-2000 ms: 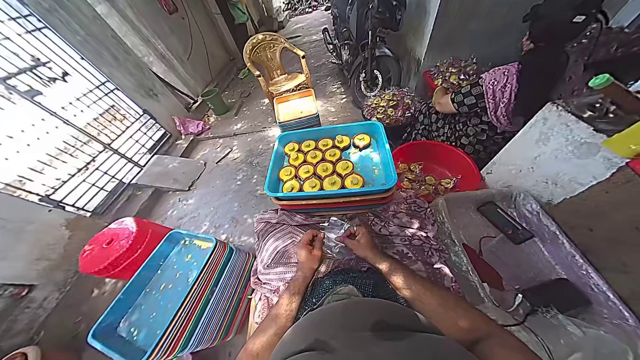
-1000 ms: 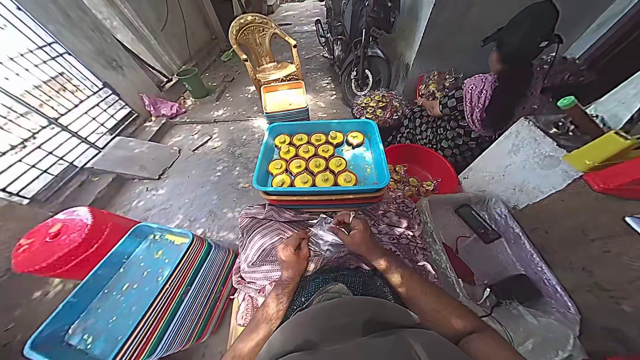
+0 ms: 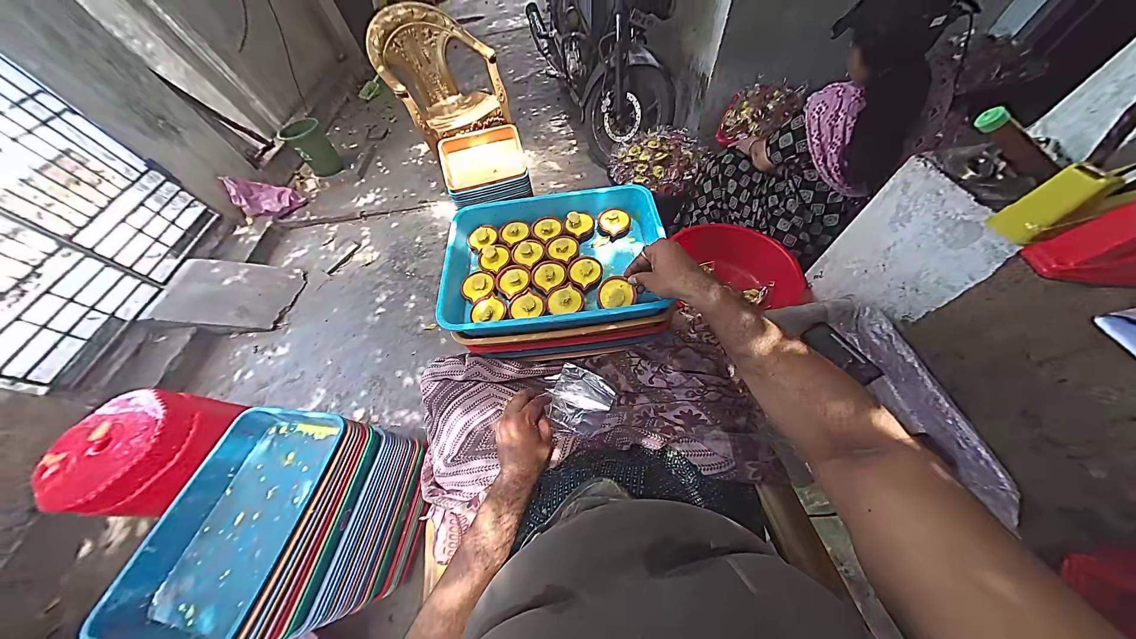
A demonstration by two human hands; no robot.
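My left hand (image 3: 524, 430) is at my lap, its fingers closed on the edge of a crinkled clear plastic bag (image 3: 581, 399). My right hand (image 3: 661, 271) reaches over the right side of a blue plastic tray (image 3: 451, 266), fingertips at the nearest right of several yellow-filled round cups (image 3: 617, 292) with dark red rims. Whether the fingers grip that cup cannot be told. The other yellow cups stand in rows toward the tray's left and middle, each with a small knob at its centre. The blue tray lies on other trays, over a patterned cloth (image 3: 479, 390) on my lap.
A tall stack of trays (image 3: 240, 524) stands at the left beside a red container (image 3: 133, 453). A red basin (image 3: 741, 257) and a lined bin with a phone (image 3: 841, 351) are at the right. A person (image 3: 825, 160) sits beyond. A chair (image 3: 435, 71) and motorcycle (image 3: 612, 89) stand ahead.
My right hand has left the plastic bag at my lap and moved forward to the right side of the blue tray. My left hand has stayed with the bag.
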